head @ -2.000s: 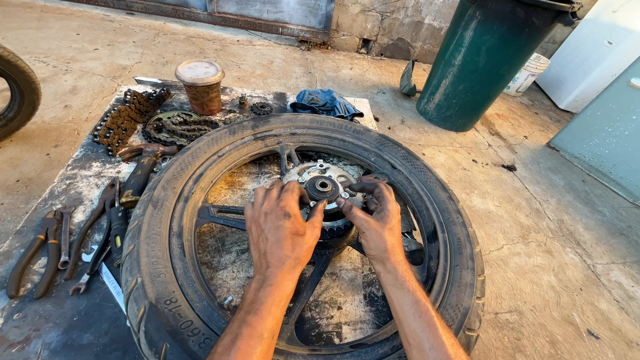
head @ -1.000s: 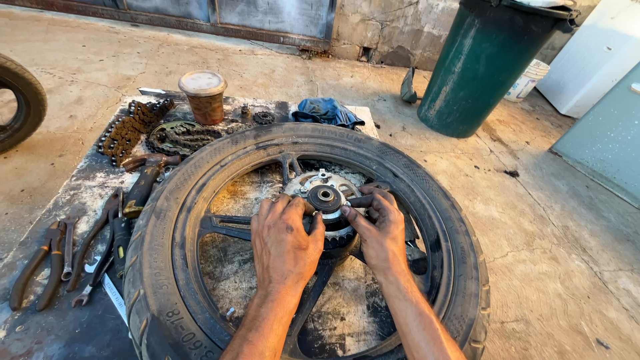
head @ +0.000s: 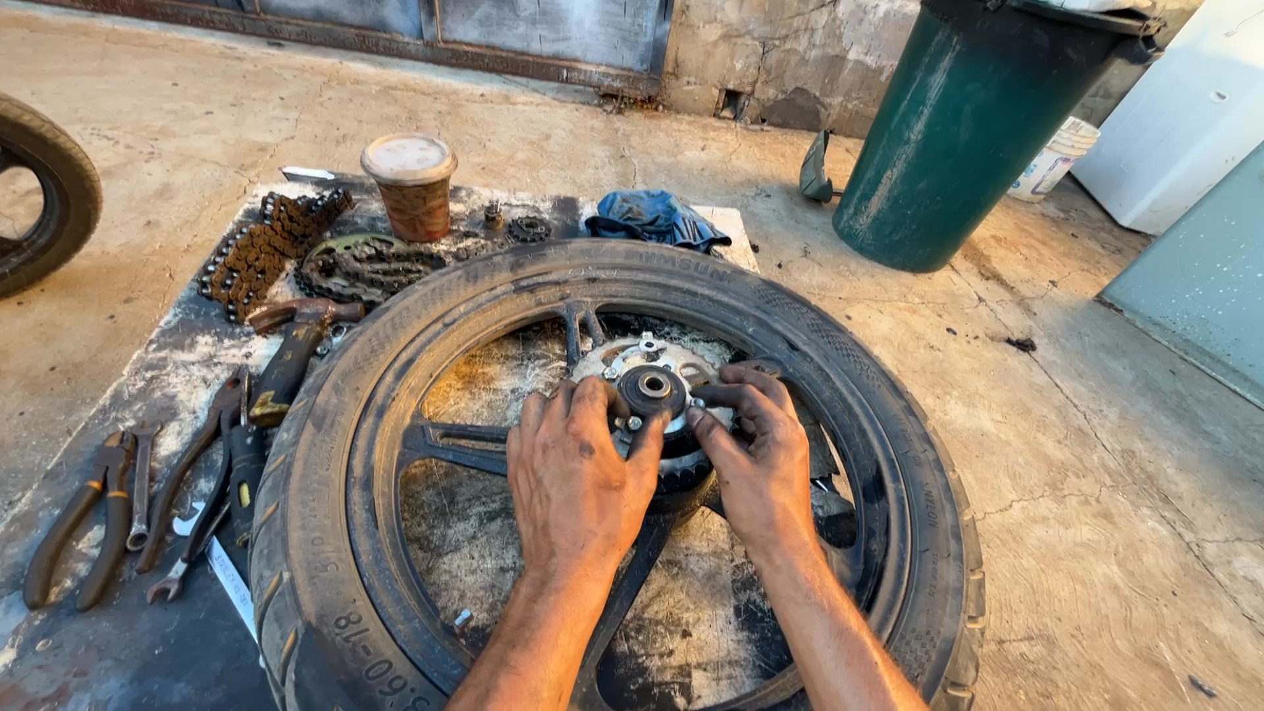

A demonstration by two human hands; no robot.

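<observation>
A motorcycle wheel with its tyre (head: pixel 326 395) lies flat on a worn board. At its hub sits a metal sprocket (head: pixel 691 360) with a round black hub centre (head: pixel 653 387) and several bolts around it. My left hand (head: pixel 588 454) rests at the near left of the hub centre, thumb and forefinger around a bolt (head: pixel 633 423); whether it grips the bolt I cannot tell. My right hand (head: pixel 755 444) is at the right side, thumb and forefinger at another small bolt (head: pixel 698 403) by the sprocket.
Left of the wheel lie a hammer (head: pixel 291 360), pliers (head: pixel 114 494), a spanner (head: pixel 143 484) and a rusty chain (head: pixel 262 252). Behind it stand a lidded cup (head: pixel 410 193) and a blue cloth (head: pixel 657 217). A green bin (head: pixel 948 138) stands at the back right, another wheel (head: pixel 74 197) at the far left.
Both hands stay at the hub. The fingers of my left hand have shifted slightly around the hub centre; my right thumb and forefinger remain at its right side.
</observation>
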